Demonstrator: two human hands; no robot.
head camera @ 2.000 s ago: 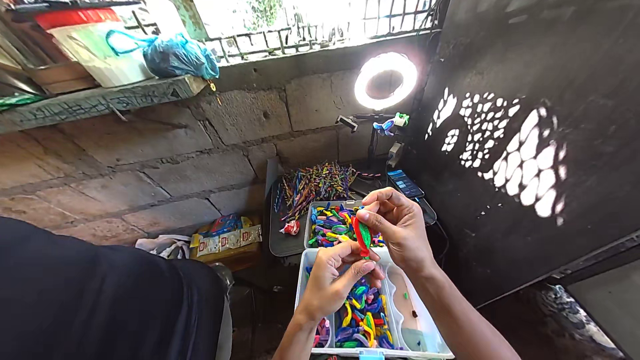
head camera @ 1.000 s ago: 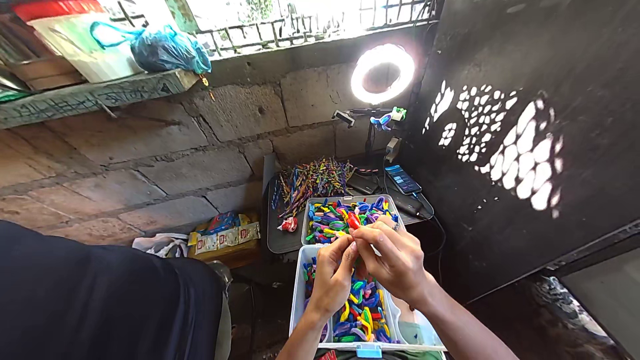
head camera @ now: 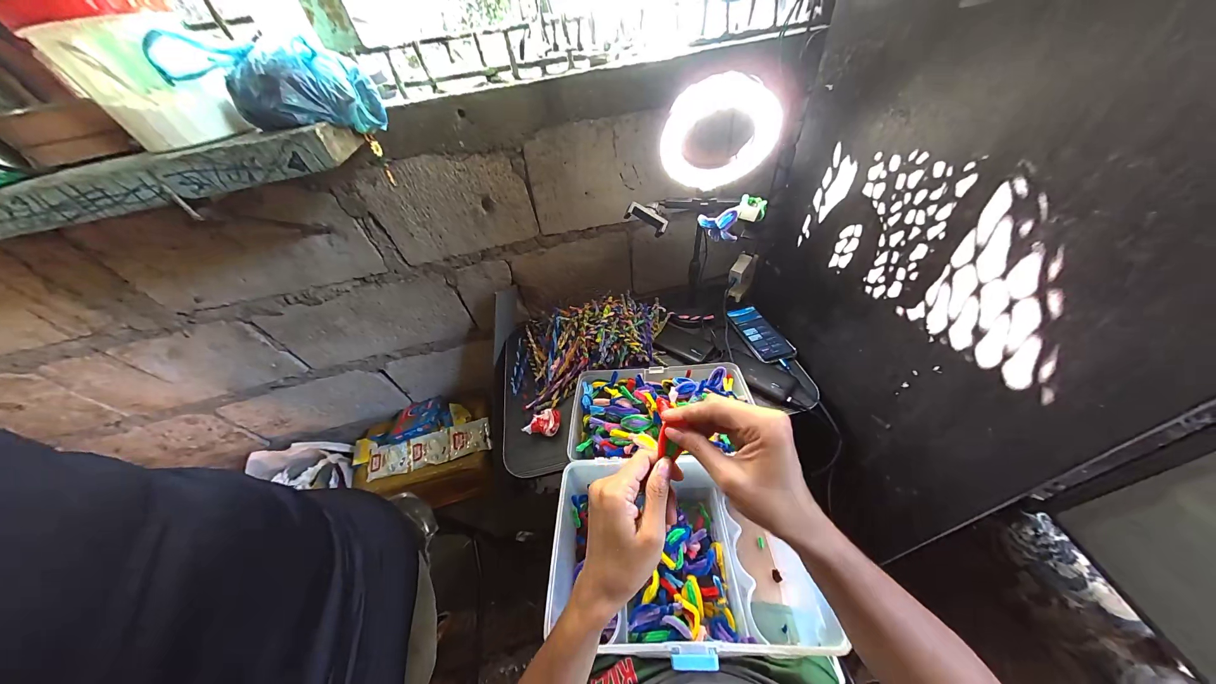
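Note:
A small red and green fuzzy piece [head camera: 665,435], apparently bent pipe cleaner, is pinched between both hands above an open plastic box. My left hand [head camera: 625,518] grips its lower end with thumb and fingertips; my right hand [head camera: 746,456] pinches its upper part. Beneath them, the clear plastic box [head camera: 560,570] holds many folded, multicoloured fuzzy pieces [head camera: 689,594] in its left part. Its right compartment holds a few small bits. Behind it, the tray-like lid [head camera: 575,418] holds more such pieces, partly hidden by my right hand.
A dark tray table [head camera: 532,461] bears thin twisted multicoloured strands [head camera: 598,342], a red-and-white wrapper [head camera: 543,423], a phone [head camera: 760,332] and cables. A lit ring light [head camera: 672,142] stands behind. A dark-clothed person [head camera: 190,570] is at the left; a dark panel [head camera: 950,190] rises at the right.
Both hands stay together over the box. The red and green piece, seen broad side on two seconds ago, now shows mostly a narrow red side.

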